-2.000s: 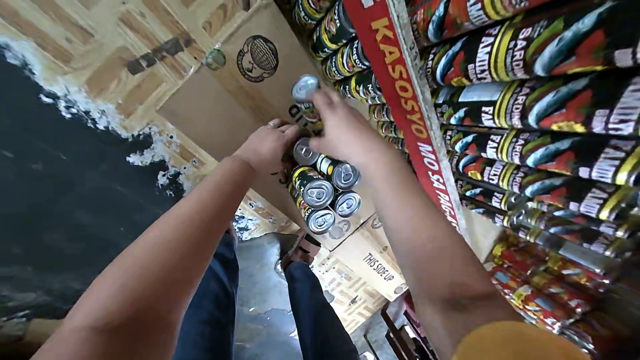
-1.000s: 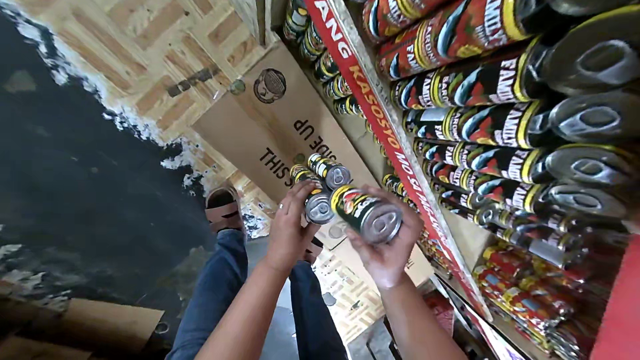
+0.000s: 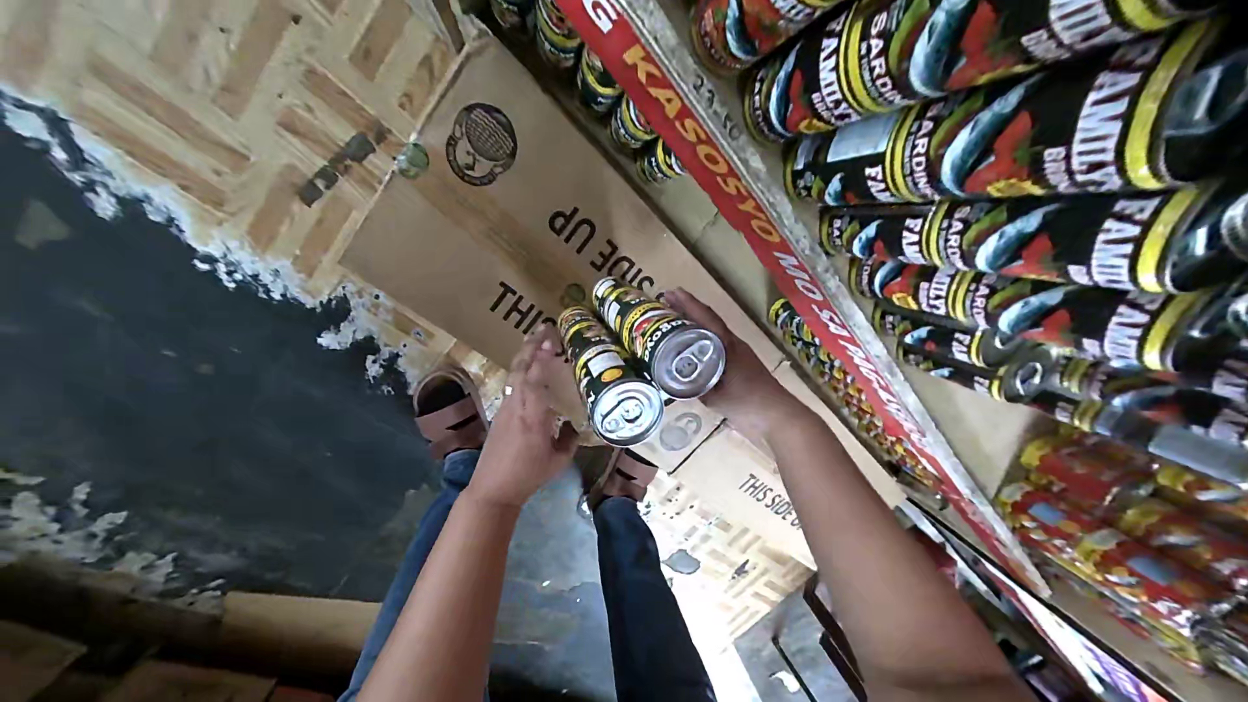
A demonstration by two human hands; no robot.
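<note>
Two stacks of black-and-yellow food cans stand side by side on a cardboard box (image 3: 439,229) with printed writing. My right hand (image 3: 726,361) is against the far side of the right can stack (image 3: 648,331), its fingers partly hidden behind the cans. The left can stack (image 3: 604,380) shows a silver pull-tab lid at its top. My left hand (image 3: 531,414), with a ring on one finger, is just left of that stack, its fingers apart and nothing in it. How many cans lie below each top one is hard to tell.
Shelves of sardine cans (image 3: 1033,166) rise on the right behind a red printed shelf strip (image 3: 702,136). More cans (image 3: 595,83) fill the lower shelf. My sandaled feet (image 3: 450,414) are on the worn floor (image 3: 195,322). Another cardboard box (image 3: 746,483) lies beyond the hands.
A can that my right hand held tilted one second ago now sits upright beside the other cans. My left hand has come away from the cans to the left.
</note>
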